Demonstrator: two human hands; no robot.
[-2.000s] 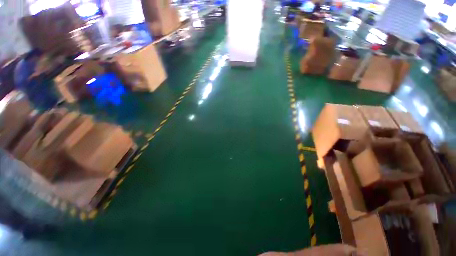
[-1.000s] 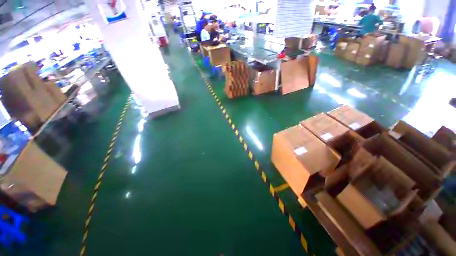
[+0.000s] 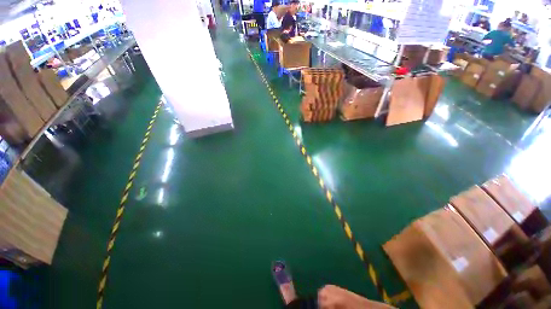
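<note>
My right hand (image 3: pixel 341 298) shows at the bottom edge, right of centre, cut off by the picture's edge. Its fingers are unclear and nothing held can be made out. My left hand is out of view. Nearest in front, at the lower right, is a group of brown cardboard cartons (image 3: pixel 444 259), some with small white labels. My hand is left of these cartons and apart from them. One of my feet, in a dark shoe (image 3: pixel 280 274), is on the green floor.
A white pillar (image 3: pixel 184 72) stands ahead on the left. Yellow-black tape (image 3: pixel 323 184) edges the aisle. Cartons (image 3: pixel 323 96) stand by a long workbench (image 3: pixel 353 57) with seated people (image 3: pixel 289 19). A carton (image 3: pixel 30 211) is at the left edge.
The view has moved forward and turned right. The pillar and workbench look nearer, and the right-hand cartons have slid toward the lower right. My right hand and a foot have come into view since one second ago.
</note>
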